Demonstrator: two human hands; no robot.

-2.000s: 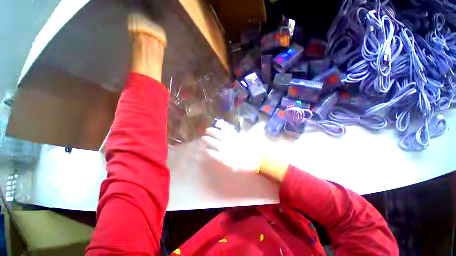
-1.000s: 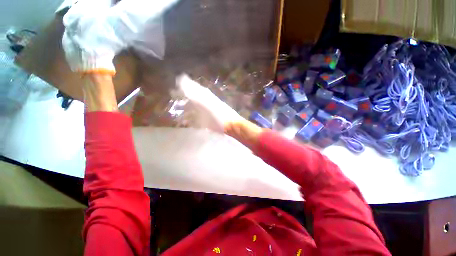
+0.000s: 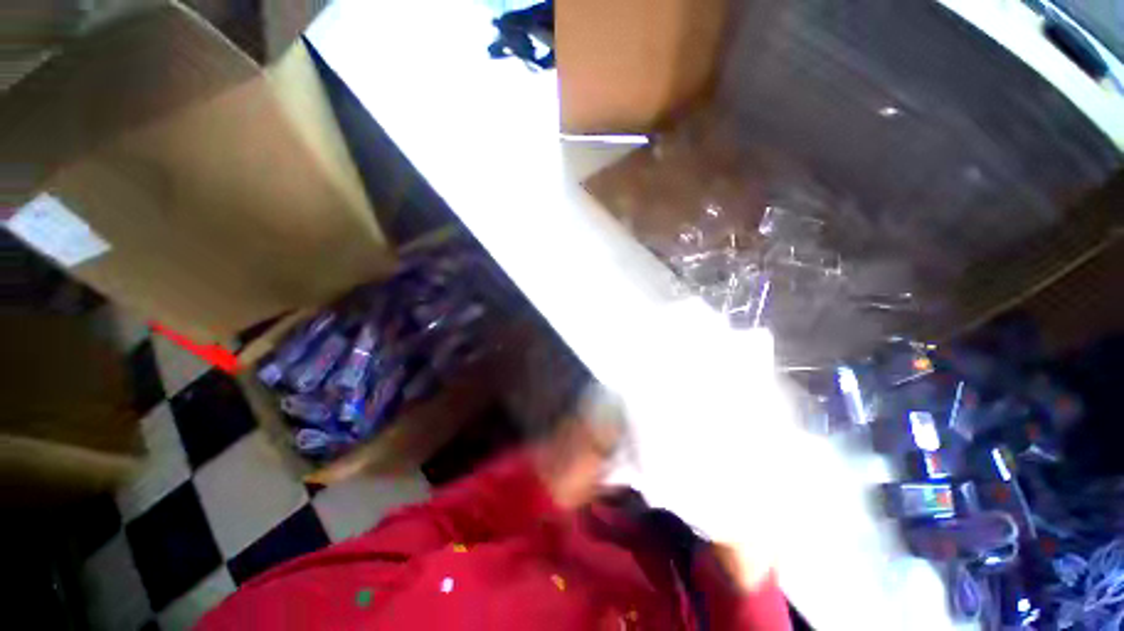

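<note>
My left hand (image 3: 602, 434) is a blur at the bench's front edge, low in the middle of the view; its fingers and any hold cannot be made out. My right hand (image 3: 740, 524) is washed out against the bright white table (image 3: 542, 228), only the cuff area showing faintly. Clear plastic cases (image 3: 752, 265) glint inside the large brown carton lying on its side (image 3: 653, 62). Small dark units (image 3: 924, 499) lie in a heap at the right, and coiled purple cables (image 3: 1091, 579) show at the lower right corner.
A floor carton (image 3: 265, 407) below the bench edge holds many packed purple items (image 3: 358, 370). A taller brown carton with a white label (image 3: 59, 231) stands behind it. The floor is checkered (image 3: 234, 475). A black item (image 3: 528, 35) lies on the table's far part.
The view has swung left, bringing the floor and floor carton into sight. My left hand has come down from the large carton's left side to the bench edge. The white film is no longer seen.
</note>
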